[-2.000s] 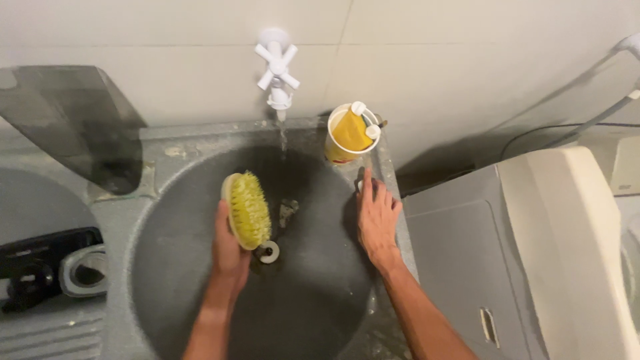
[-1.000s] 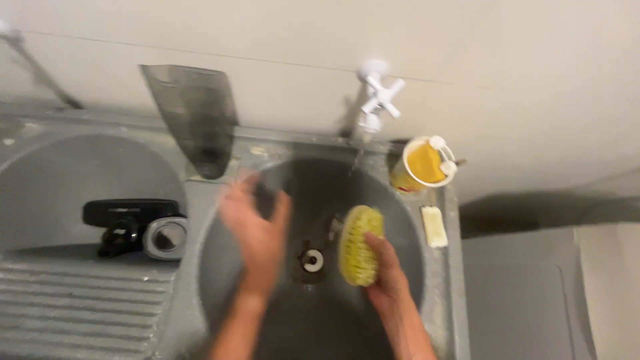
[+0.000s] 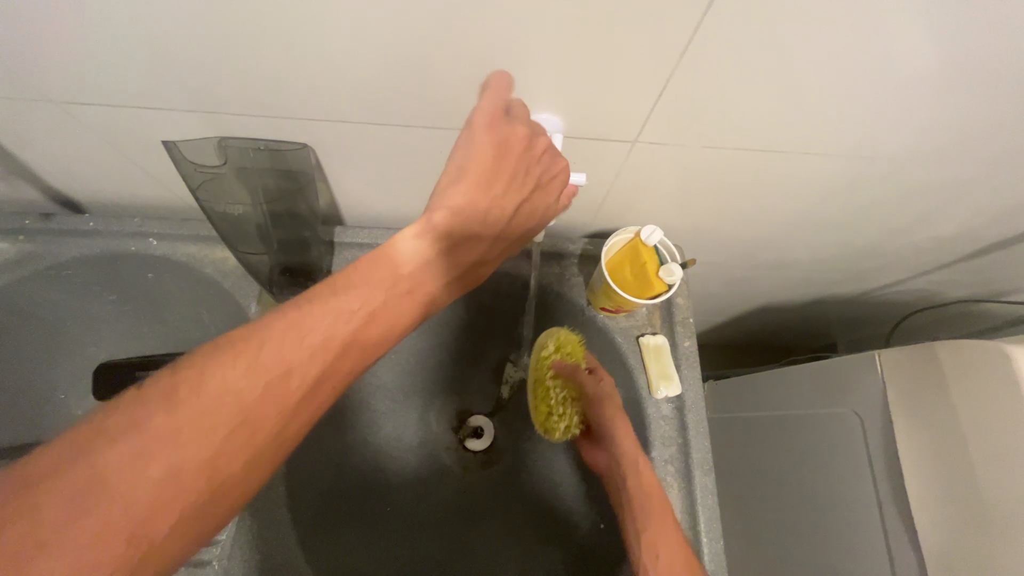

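My left hand (image 3: 504, 168) is closed around the white cross handle of the wall tap (image 3: 577, 178), whose spout is mostly hidden behind it. A stream of water (image 3: 531, 296) runs from the tap into the grey sink basin (image 3: 384, 480). Over the basin, right of the stream, my right hand (image 3: 600, 408) holds an oval scrubbing brush (image 3: 558, 384) with yellow-green bristles, its thumb on the bristles. On the sink's right rim lies a pale bar of soap (image 3: 660, 366), just below a cup (image 3: 608, 300) with a yellow packet in it.
A smoky clear plastic container (image 3: 264, 200) leans on the wall at the back left. A black object (image 3: 132, 374) in the left basin is partly hidden by my left arm. A white drain ring (image 3: 478, 433) sits low in the basin. Right of the sink stands a grey-white appliance (image 3: 800, 456).
The brush was in my left hand two seconds ago and is now in my right. My left hand has risen to the tap handle. The water stream looks stronger.
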